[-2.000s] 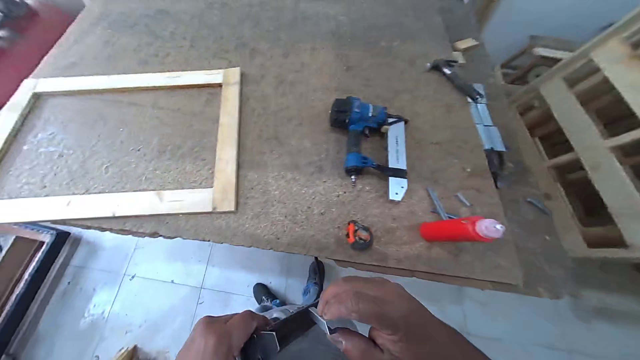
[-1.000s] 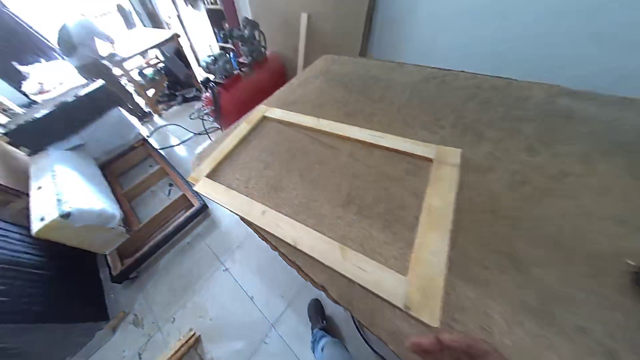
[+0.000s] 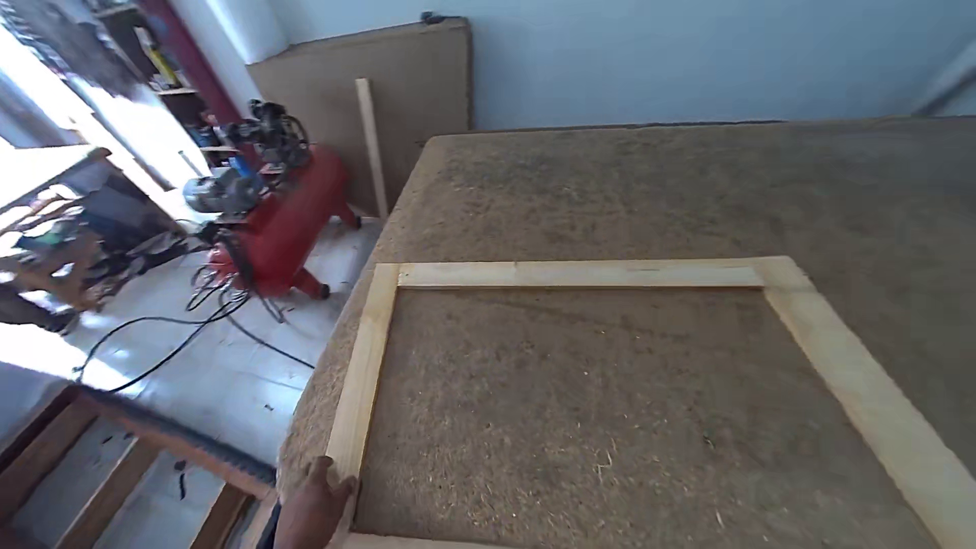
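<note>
A rectangular frame of pale wooden strips [image 3: 579, 274] lies flat on the worktable [image 3: 610, 198], its near strip mostly cut off by the bottom edge of the view. At the frame's near left corner, my left hand [image 3: 313, 507] grips the left strip, thumb near the inner side and fingers toward the outer edge. Fine wood shavings are scattered on the tabletop inside the frame. My right hand is out of view.
Left of the table, a red air compressor [image 3: 293, 221] stands on the tiled floor with black hoses [image 3: 168, 358] beside it. A wooden strip [image 3: 371, 145] leans against a brown board [image 3: 419, 84] by the wall. A slatted wooden structure [image 3: 114, 488] is at the lower left.
The view has swung far left, away from the nail gun and red bottle. My left hand, earlier holding a dark object with metal pieces, is now on the frame's near left corner.
</note>
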